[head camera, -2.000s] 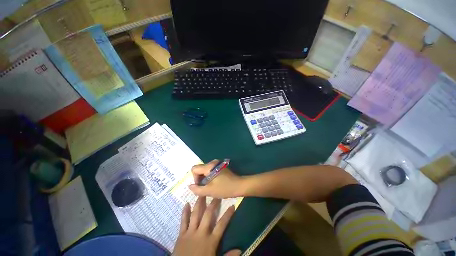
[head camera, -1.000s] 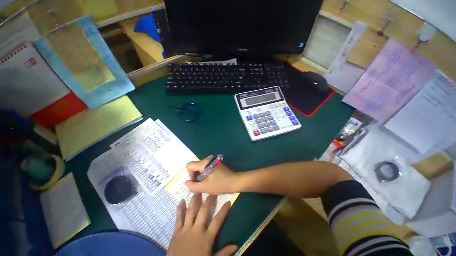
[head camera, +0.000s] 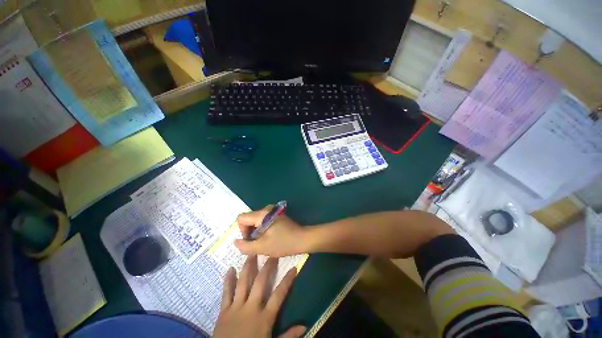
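Observation:
My right hand (head camera: 272, 232) grips a slim pen (head camera: 269, 219) with a reddish part over the label sheet (head camera: 282, 264), which shows a yellow edge. The pen tip is hidden by my fingers. My left hand (head camera: 252, 300) lies flat with fingers spread on the sheet, cut off by the bottom edge. The label sheet lies on a printed list (head camera: 173, 284) beside handwritten papers (head camera: 188, 211). A round dark coil (head camera: 145, 256) in a clear bag sits on the list. Part of a blue reel (head camera: 142, 326) shows at the bottom edge.
Calculator (head camera: 344, 149), scissors (head camera: 236, 148), black keyboard (head camera: 287, 102) and mouse pad (head camera: 396, 125) lie farther back, before a black monitor (head camera: 307, 33). A yellow pad (head camera: 115, 168) and tape roll (head camera: 41, 231) are at left. A bag with a dark ring (head camera: 498, 223) lies on the right shelf.
The whole view has shifted, so the desk items appear farther left. My right hand still holds the pen at the sheet and my left hand still rests on it.

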